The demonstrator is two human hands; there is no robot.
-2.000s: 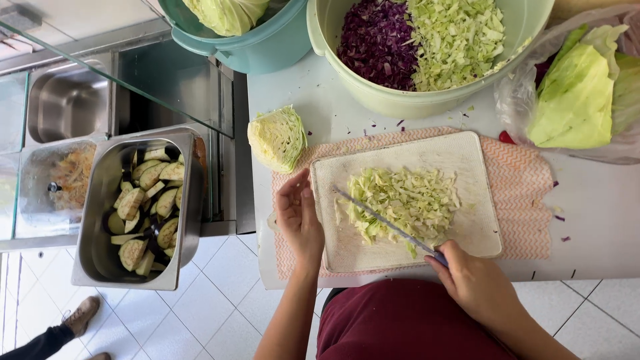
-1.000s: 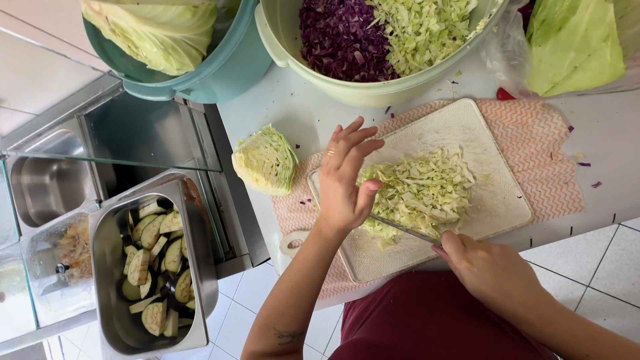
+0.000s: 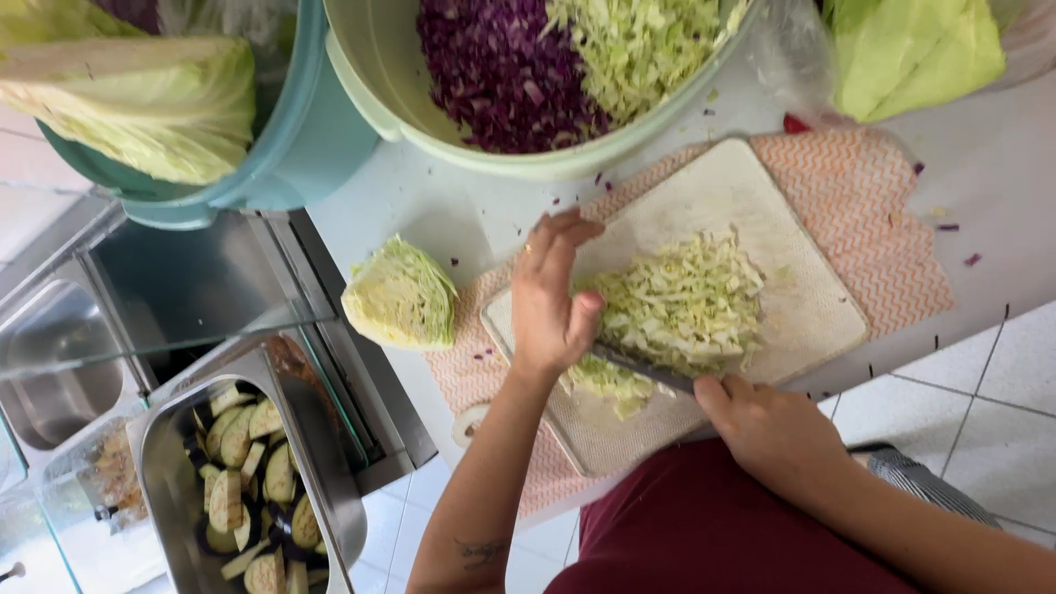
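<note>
My right hand (image 3: pixel 763 425) grips the handle of a kitchen knife (image 3: pixel 643 369), whose blade lies low across the near side of chopped green cabbage (image 3: pixel 689 301). The cabbage is heaped on a white cutting board (image 3: pixel 813 285). My left hand (image 3: pixel 554 289) is raised at the board's left side, fingers apart and thumb near the blade's far end; whether the thumb touches it I cannot tell. A cut piece of green cabbage (image 3: pixel 400 294) sits left of the board. Behind, a pale green tub (image 3: pixel 528 165) holds chopped red cabbage (image 3: pixel 511 82) and green cabbage (image 3: pixel 643 49).
A patterned cloth (image 3: pixel 858 223) lies under the board. At upper left, a teal tub (image 3: pixel 313 157) holds a large cabbage piece (image 3: pixel 140 99). A steel pan (image 3: pixel 342 503) of cut eggplant (image 3: pixel 239 433) stands lower left, beside glass panels. Cabbage leaves (image 3: pixel 912 58) and plastic lie upper right.
My left hand has moved from the board's left edge to near the knife blade's far end. My right hand keeps hold of the knife. The view has turned and shifted.
</note>
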